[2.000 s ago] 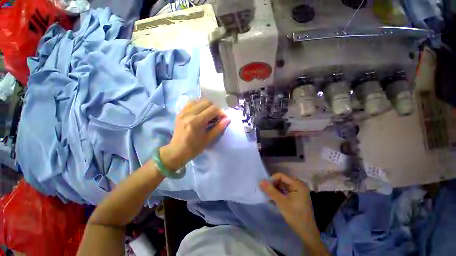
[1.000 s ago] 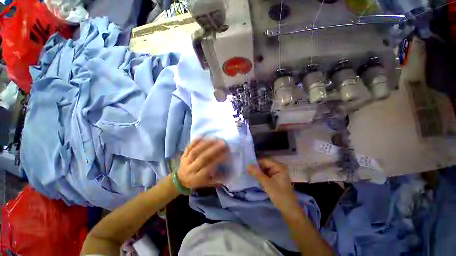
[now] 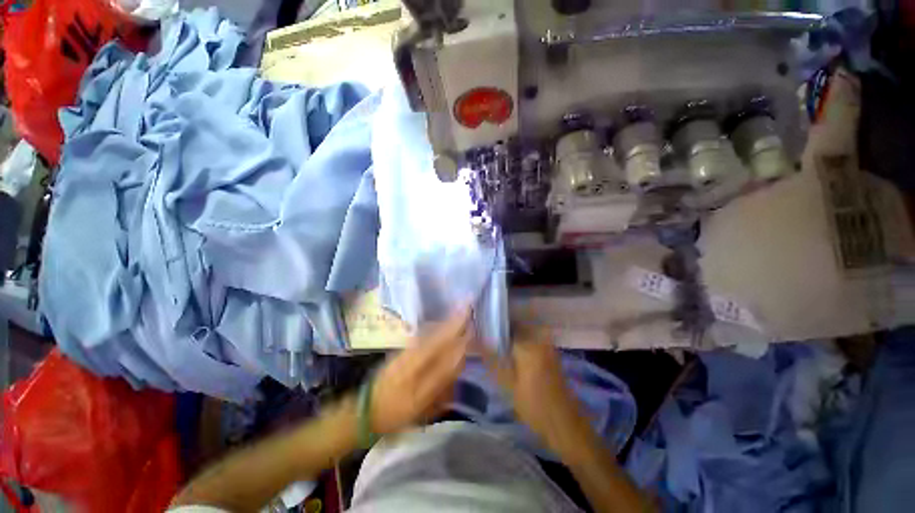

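Note:
A light blue garment piece (image 3: 437, 250) lies on the machine bed left of the needle area (image 3: 482, 205), brightly lit, its near end at the table's front edge. My left hand (image 3: 426, 371), with a green bangle at the wrist, is blurred and holds the near end of the piece. My right hand (image 3: 527, 371) is also blurred, close beside it at the piece's right edge; its fingertips are unclear. The overlock machine (image 3: 592, 75) has a red oval badge and four pale tension knobs.
A large crumpled light blue pile (image 3: 191, 210) lies left. Red plastic bags (image 3: 90, 431) are at the lower left and upper left. A printed label strip (image 3: 692, 296) lies on the table (image 3: 793, 271) at right. More blue pieces (image 3: 722, 431) are below the table at right.
Both hands have moved toward my body and come together at the table's front edge. The piece's near end has narrowed and drawn nearer, and the blue fabric beside it has shifted.

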